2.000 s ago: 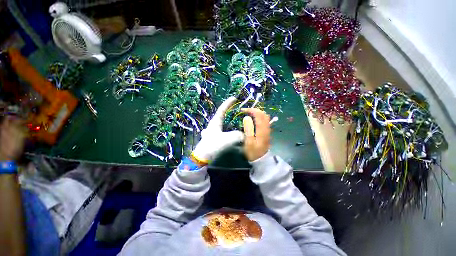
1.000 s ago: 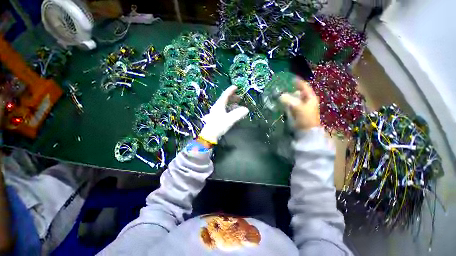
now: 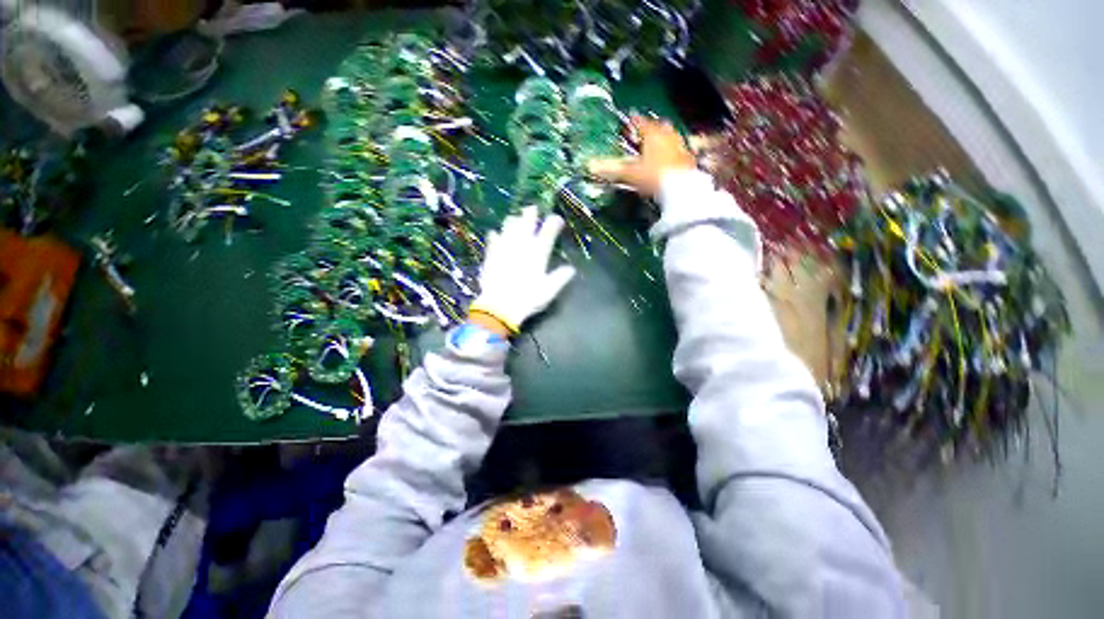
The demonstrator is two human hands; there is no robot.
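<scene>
Two short rows of green ring coils (image 3: 539, 136) lie on the dark green table top (image 3: 593, 351), with white, yellow and dark leads trailing toward me. My left hand (image 3: 523, 268), in a white knit glove, rests palm down just below the left row, fingers apart, holding nothing that I can see. My bare right hand (image 3: 654, 157) reaches over the right row. Its thumb and fingertips are at the rings there; blur hides whether it grips one. Long overlapped rows of green ring coils (image 3: 387, 194) lie left of my left hand.
A red pile (image 3: 793, 163) lies on a brown board (image 3: 914, 133) at right. A coil bundle (image 3: 956, 290) hangs over the edge. A dark coil pile (image 3: 581, 30) is at the back. A small coil group (image 3: 224, 163), an orange tray (image 3: 34, 308) and a white fan (image 3: 61, 61) are at left.
My right hand has moved from the right of the short rows, where it held a blurred green ring, onto the right row. My left hand has flattened slightly lower. The camera view has shifted.
</scene>
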